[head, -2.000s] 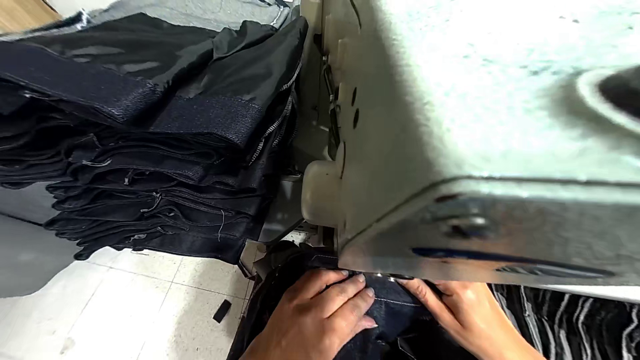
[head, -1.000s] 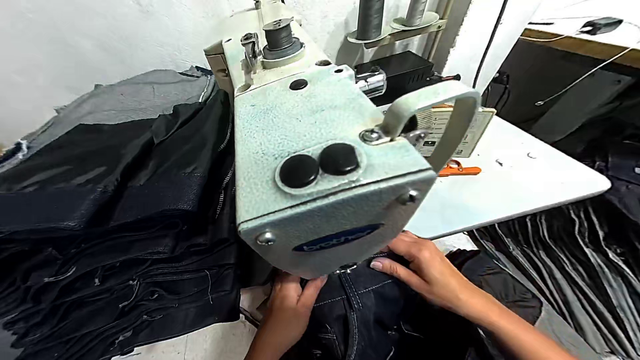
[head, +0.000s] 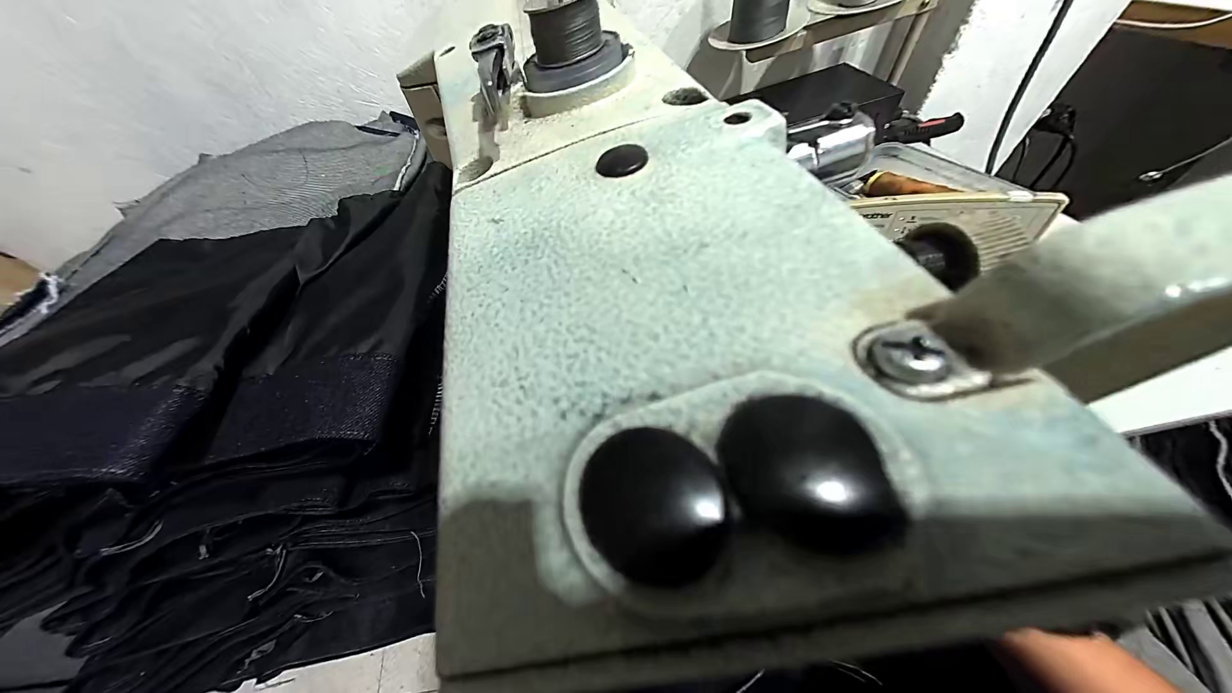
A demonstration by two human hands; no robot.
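Note:
The pale green head of an industrial sewing machine point(head: 616, 289) fills the middle of the view and covers the work below it. Only a blurred part of my right hand or wrist point(head: 1078, 659) shows under its lower right edge; the fingers are hidden. My left hand is out of sight. A strip of dark fabric with light thread point(head: 818, 674) shows along the bottom edge, beside the right hand.
A tall stack of dark denim pieces point(head: 279, 414) stands left of the machine. A grey thread spool point(head: 566, 34) sits on top. At right are a metal guard arm point(head: 1107, 269), a beige control box point(head: 972, 217) and an orange-handled tool point(head: 905, 184). A white wall stands behind.
The view has moved closer over the machine head. Both hands showed on the dark denim below the head in the earlier frames; now the left is out of sight and the right mostly hidden.

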